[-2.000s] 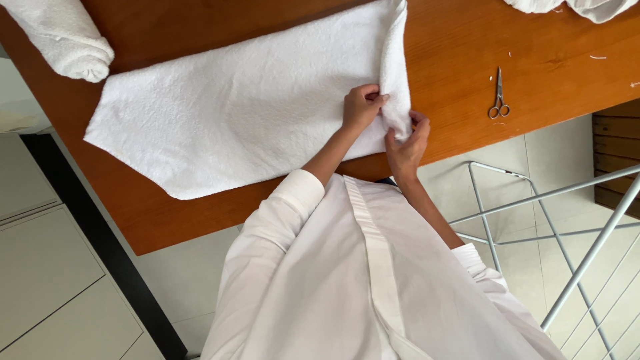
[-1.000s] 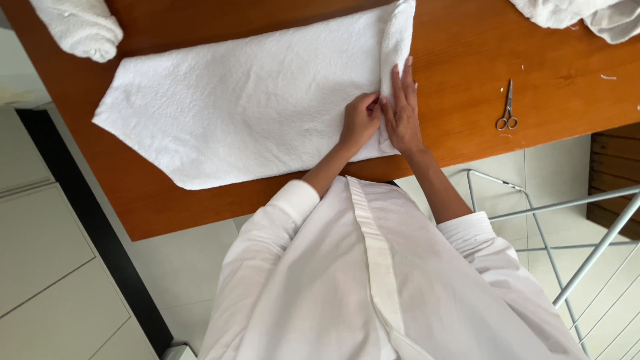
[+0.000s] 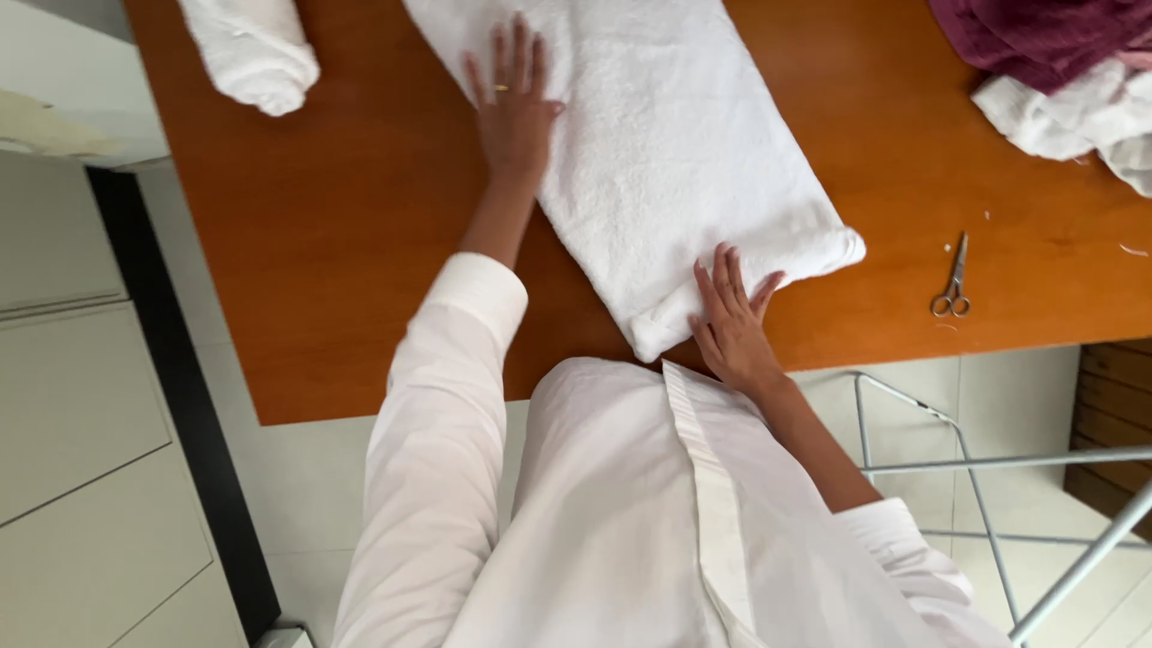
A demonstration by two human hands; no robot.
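Note:
A white terry towel [image 3: 666, 135] lies lengthwise on the wooden table [image 3: 360, 270], its end nearest me rolled over into a short roll. My left hand [image 3: 517, 112] rests spread on the towel's left edge, farther from me, with a ring on one finger. On the rolled end lies my right hand [image 3: 733, 315], fingers apart and pressing on the cloth without gripping it. The towel's far end is out of view.
A rolled white towel [image 3: 256, 54] lies at the far left. Small scissors [image 3: 954, 279] and thread scraps are on the right. Behind them are crumpled white cloth [image 3: 1062, 112] and maroon cloth [image 3: 1035, 31]. A metal rack [image 3: 972, 463] stands beyond the table's near edge.
The towel has turned from lying across the table to pointing away from me, its rolled end now near my body. My left hand has moved away along it; both hands have spread apart.

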